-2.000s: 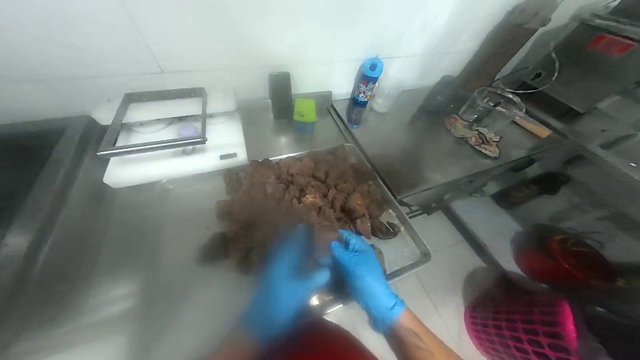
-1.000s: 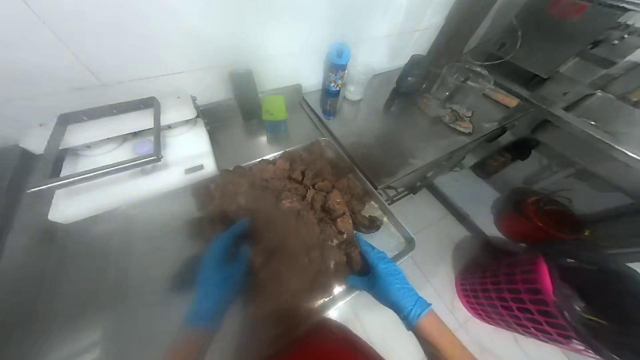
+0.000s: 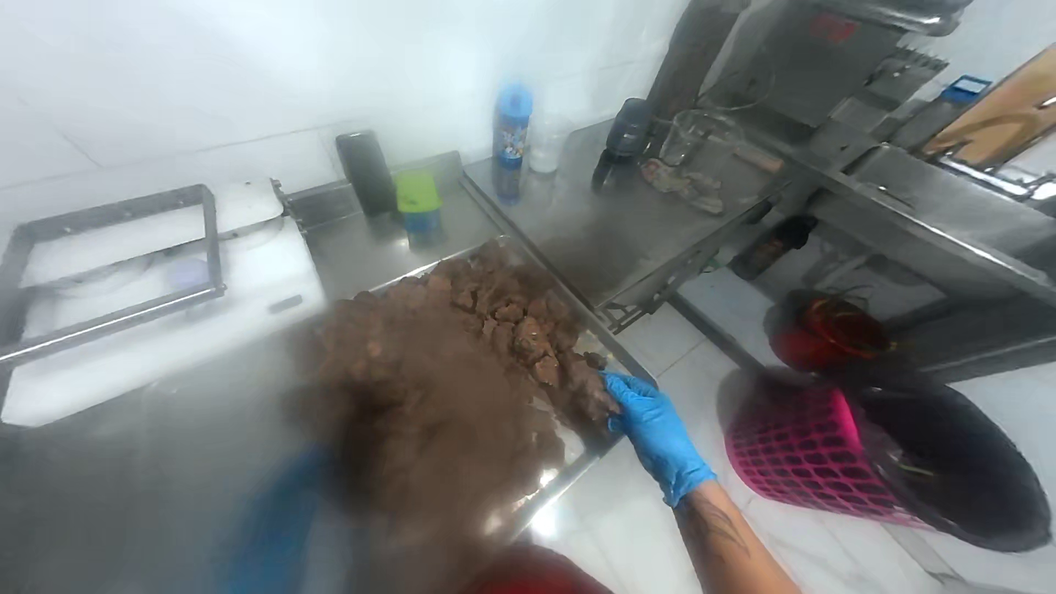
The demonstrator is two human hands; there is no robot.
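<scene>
Brown, crumbly chunks [image 3: 503, 322] are heaped on a shallow metal tray [image 3: 635, 359], and a blurred patch hides the near part of the heap. At the tray's right edge, my right hand [image 3: 652, 425], in a blue glove, has its fingers curled around a brown chunk [image 3: 590, 392]. My left hand [image 3: 289, 516], also blue-gloved, is a dim smear at the lower left, beside the near side of the heap; its fingers and anything in them cannot be made out.
A white board [image 3: 264, 272] with a metal frame [image 3: 216, 247] lies at left. Behind the tray stand a dark block [image 3: 365, 172], a green-and-blue container [image 3: 419, 202] and a blue bottle [image 3: 512, 128]. A pink basket [image 3: 804, 450] and red container [image 3: 825, 330] are at right, below counter height.
The hands, close together two seconds ago, have moved apart, my left hand to the left side of the heap. My right hand is now at the tray's right edge with a chunk.
</scene>
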